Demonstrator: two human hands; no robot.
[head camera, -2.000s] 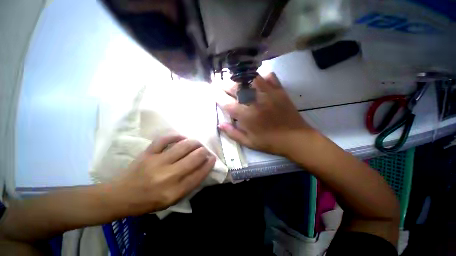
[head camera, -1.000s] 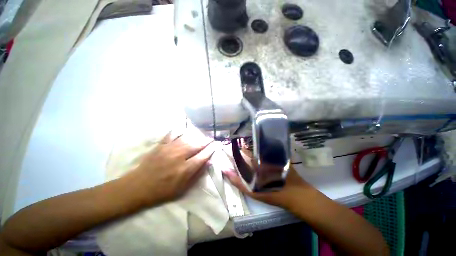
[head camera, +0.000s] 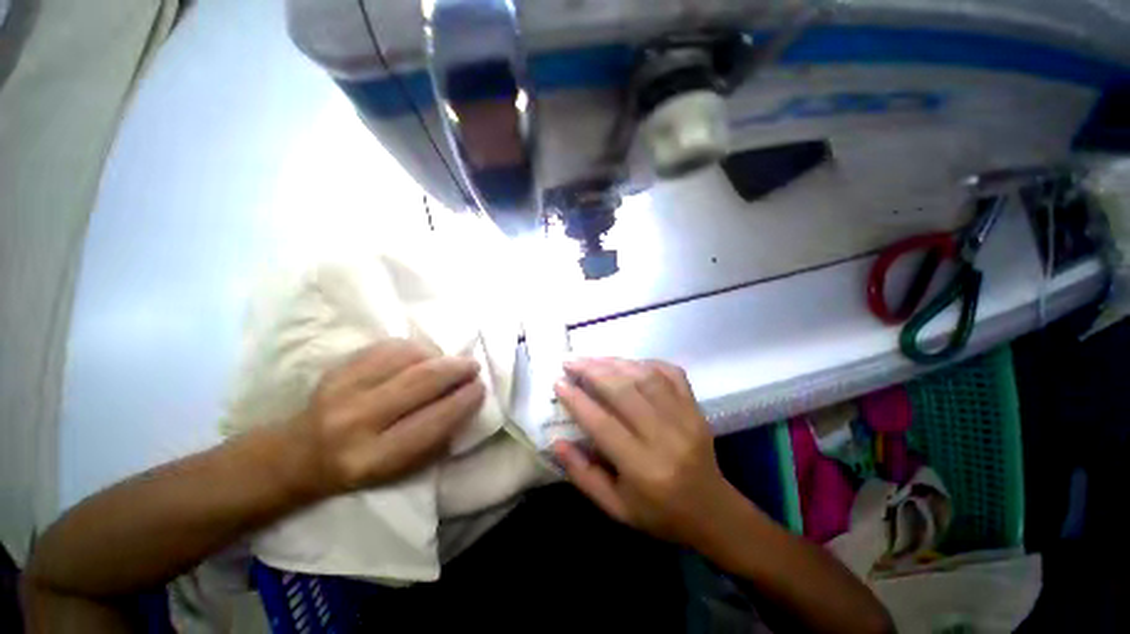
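Observation:
The cream garment panel (head camera: 359, 533) lies bunched on the left of the white table, with its lower part hanging over the front edge. My left hand (head camera: 397, 415) grips a fold of it, fingers together. My right hand (head camera: 638, 446) is at the panel's right side, fingertips touching a narrow pale strip (head camera: 543, 384); whether it pinches the strip is unclear. The machine head (head camera: 855, 99) stands above and behind the hands. The presser foot and needle are lost in lamp glare.
Scissors (head camera: 923, 291) with one red and one green loop lie right of the hands. A green basket (head camera: 973, 446) with magenta and cream pieces is below the table edge. A blue basket (head camera: 304, 601) is at lower left. Long cream cloth (head camera: 62, 161) lies at far left.
My right hand has come out from behind the thread guard, towards the front edge. My left hand has moved slightly left, away from the needle area, with the cloth. The view has shifted.

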